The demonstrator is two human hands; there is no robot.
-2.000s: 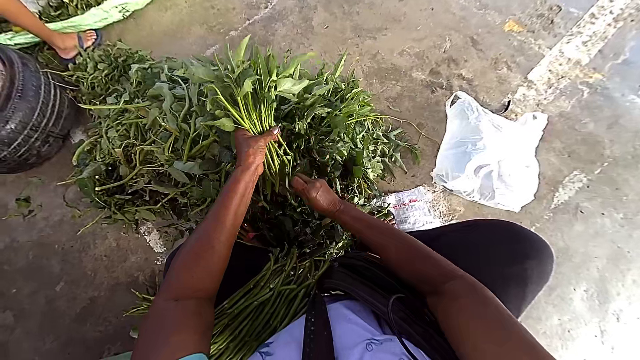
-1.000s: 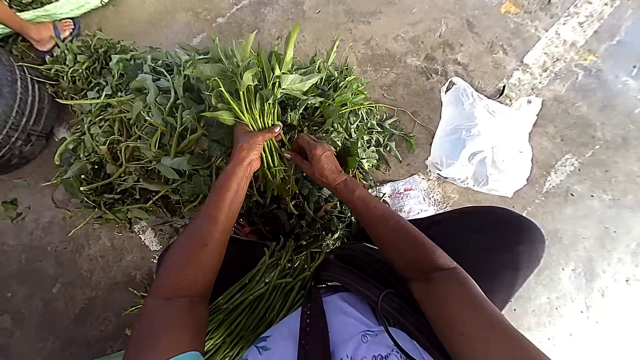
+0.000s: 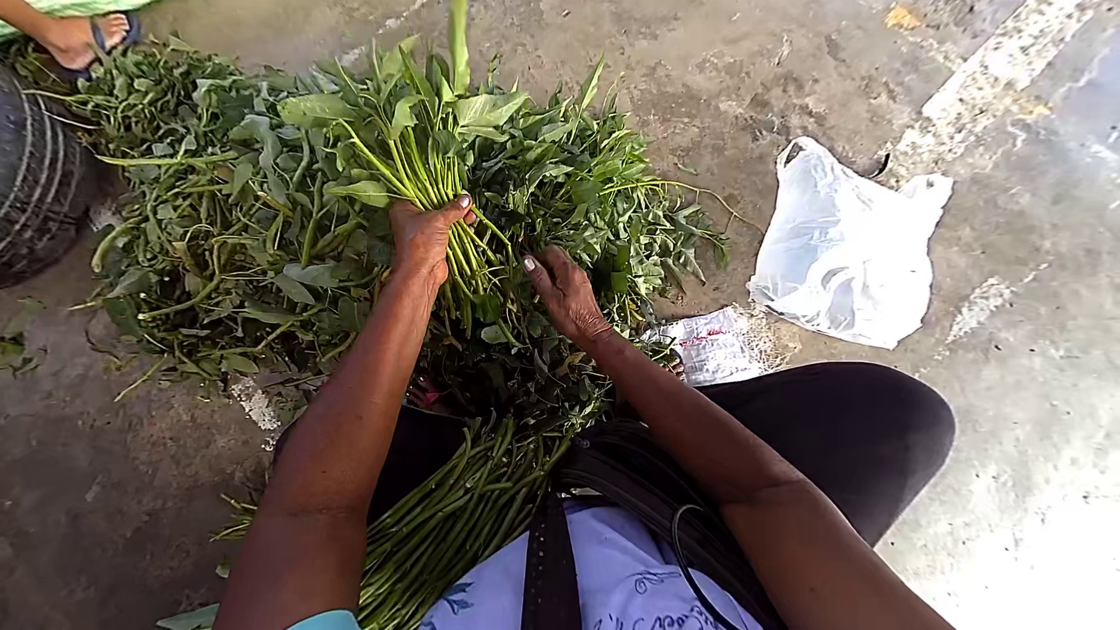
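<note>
My left hand (image 3: 429, 232) is closed around a bunch of leafy green stems (image 3: 429, 175), leaves spreading away from me and cut ends hanging toward my lap. Just right of the stems' lower part is my right hand (image 3: 564, 289), thumb and fingers near the loose greens; whether it pinches a stem cannot be told. A wide heap of leafy greens (image 3: 289, 227) lies on the ground under and around both hands. Long green stems (image 3: 464, 516) rest in a bundle across my lap, their leafy ends hidden.
A white plastic bag (image 3: 849, 245) lies on the concrete ground (image 3: 1006, 367) at the right. Near my right knee is a flattened printed sack piece (image 3: 713, 346). A black tire (image 3: 39, 175) stands at the left edge, and another person's sandaled foot (image 3: 87, 39) is at the upper left.
My right hand has moved slightly away from the held bunch, toward the right and nearer me. My left hand keeps its hold on the stems.
</note>
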